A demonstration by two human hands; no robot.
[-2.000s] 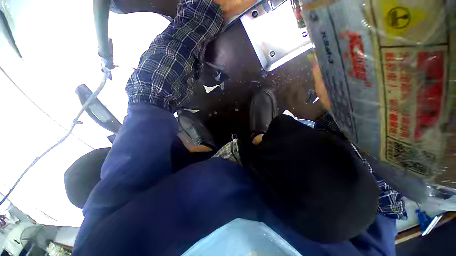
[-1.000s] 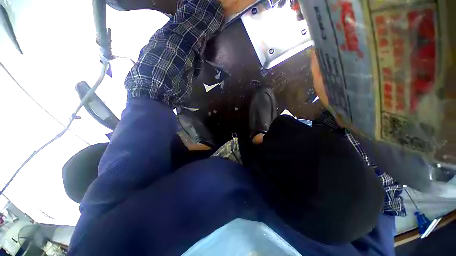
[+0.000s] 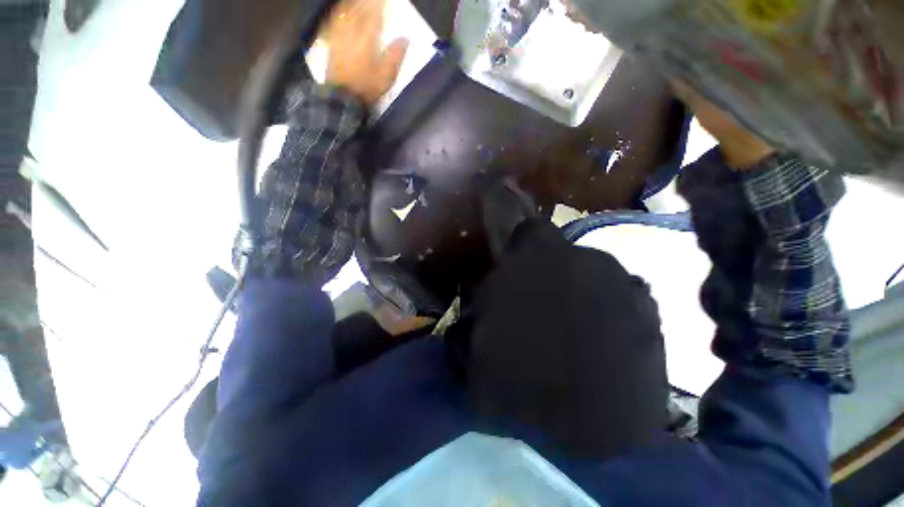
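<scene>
The grey cutting machine body (image 3: 793, 74), blurred and with labels, overhangs the upper right. Its shiny base plate (image 3: 540, 59) lies at the top centre, on or just over the dark table. My left hand (image 3: 359, 50) is at the top left of centre, blurred, thumb apart, over white paper (image 3: 419, 48), with nothing seen in it. My right hand (image 3: 729, 129) shows only its wrist and back part beside the machine; the fingers are hidden behind the body. The handle and knife are not seen.
A dark cable (image 3: 253, 158) hangs at left, with a thin cord below. White paper (image 3: 129, 198) covers the left side. Small white offcuts (image 3: 403, 211) lie on the glossy dark brown table (image 3: 451, 149). A blue-grey curved cable (image 3: 629, 220) lies right of centre. A dark angular object (image 3: 213, 74) is at upper left.
My left hand has come into view at the top. The base plate has shifted left and turned. The machine body has moved up and right, and my right sleeve and wrist now show.
</scene>
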